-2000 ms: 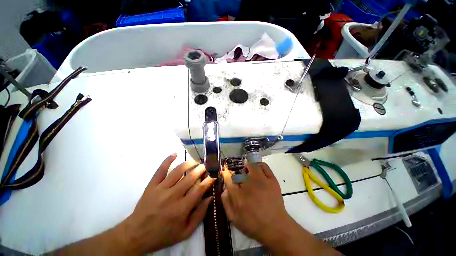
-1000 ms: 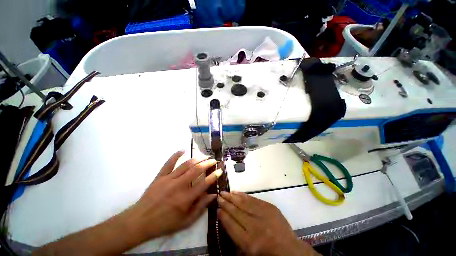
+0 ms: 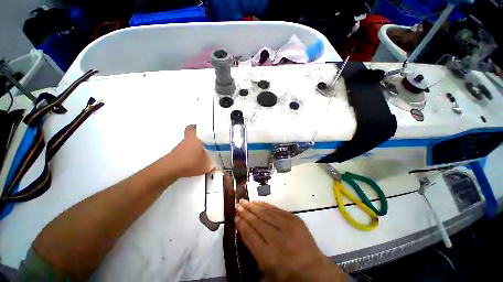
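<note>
The dark brown zipper and fabric strip [image 3: 230,242] run from under the presser foot area toward me, with a pale toothed line down the middle. My right hand [image 3: 278,234] lies on the strip's right side, its fingertips together on the zipper just in front of the foot. My left hand [image 3: 194,156] is at the left end of the white sewing head [image 3: 298,124], its thumb tip pointing up; its other fingers are hidden. The needle itself is too small to make out behind the shiny take-up cover [image 3: 239,146].
Green and yellow handled scissors [image 3: 356,198] lie right of the needle area. Loose zippers [image 3: 47,157] curl at the table's left. A black cloth strip [image 3: 370,110] drapes over the head. A white trough [image 3: 127,47] stands behind. A small brown-grey piece [image 3: 208,220] sits left of the strip.
My left hand has left the strip and moved up and away to the head's left end. My right hand first drew back toward me and now stays on the zipper. The bed outline is uncovered.
</note>
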